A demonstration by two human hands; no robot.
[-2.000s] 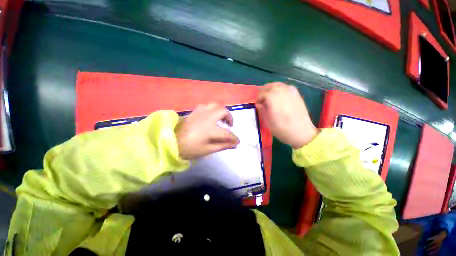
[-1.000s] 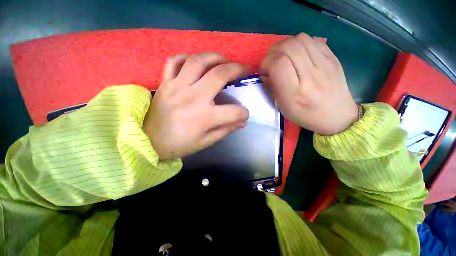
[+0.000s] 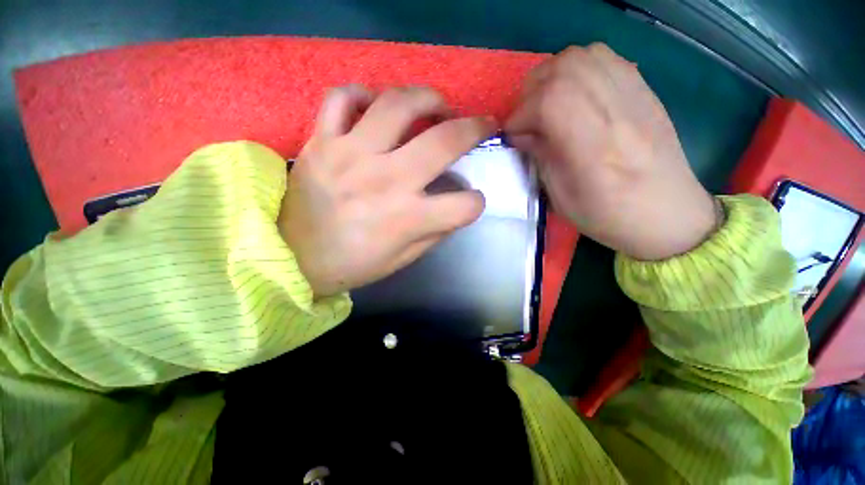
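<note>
A display module (image 3: pixel 446 275) with a pale grey face and a dark rim lies on a red foam pad (image 3: pixel 190 104) in front of me. My left hand (image 3: pixel 379 189) is over its upper edge, index fingertip at the rim near the far right corner, thumb apart over the pale face. My right hand (image 3: pixel 607 152) is at that same corner, fingers curled, fingertips close to my left index finger. Whether a small piece is between the fingertips is hidden. My left sleeve covers the module's left part.
A second display module (image 3: pixel 806 227) with a dark line on its pale face lies on another red pad (image 3: pixel 759 152) at the right. Both pads lie on a dark-green bench (image 3: pixel 683 123) with a seam. Blue cloth (image 3: pixel 835 436) shows at the lower right.
My view has moved closer to the module since the oldest frame. Since the last one, both hands have shifted slightly right, and my left index fingertip has moved closer to the corner and my right fingers.
</note>
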